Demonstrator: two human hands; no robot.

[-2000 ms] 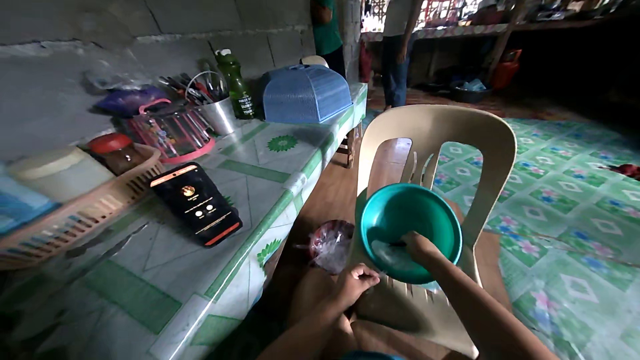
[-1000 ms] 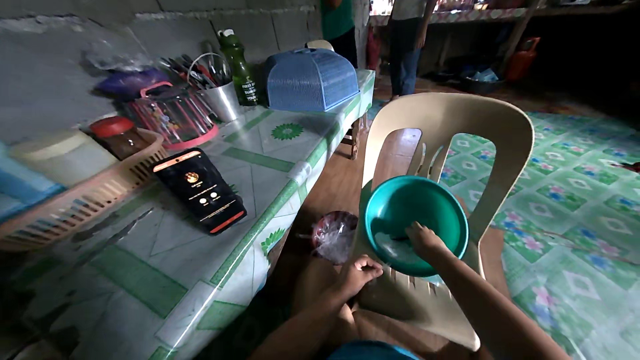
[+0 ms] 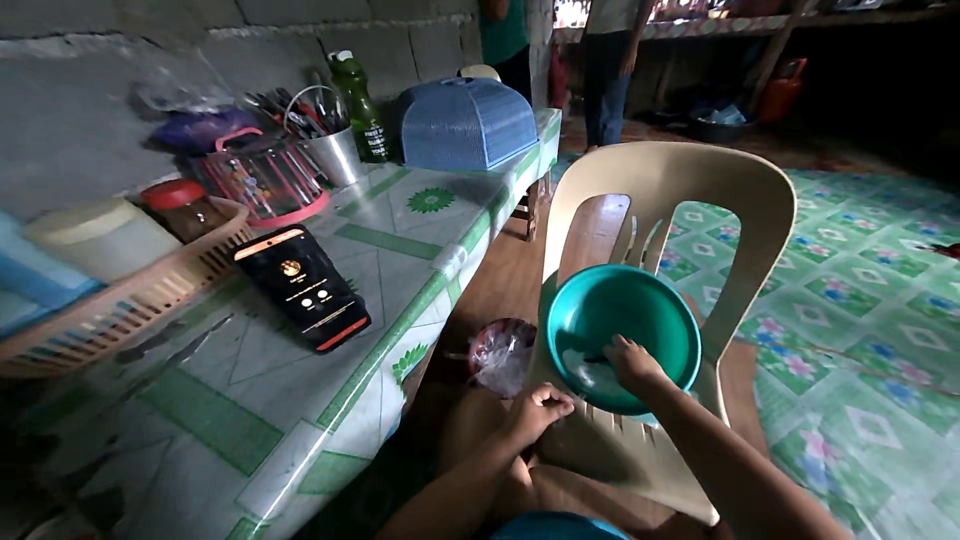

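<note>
A teal plastic basin (image 3: 637,300) rests on the seat of a beige plastic chair (image 3: 675,165). My right hand (image 3: 634,364) reaches into it, fingers closed on a small dark utensil (image 3: 596,359), whose kind I cannot make out. Beside its tip lies something whitish and translucent at the bottom of the basin. My left hand (image 3: 541,411) is held just outside the basin's near left rim, its fingers curled; whether a small thing is between them cannot be told. Below, left of the chair, stands a reddish container (image 3: 504,356) with clear plastic in it.
On the table (image 3: 390,300) at left lie a smartphone (image 3: 304,289) and a peach plastic basket (image 3: 150,300) of containers. Behind them stand a metal utensil holder (image 3: 334,157), a green bottle (image 3: 364,112) and a blue food cover (image 3: 469,124). Two people stand farther back.
</note>
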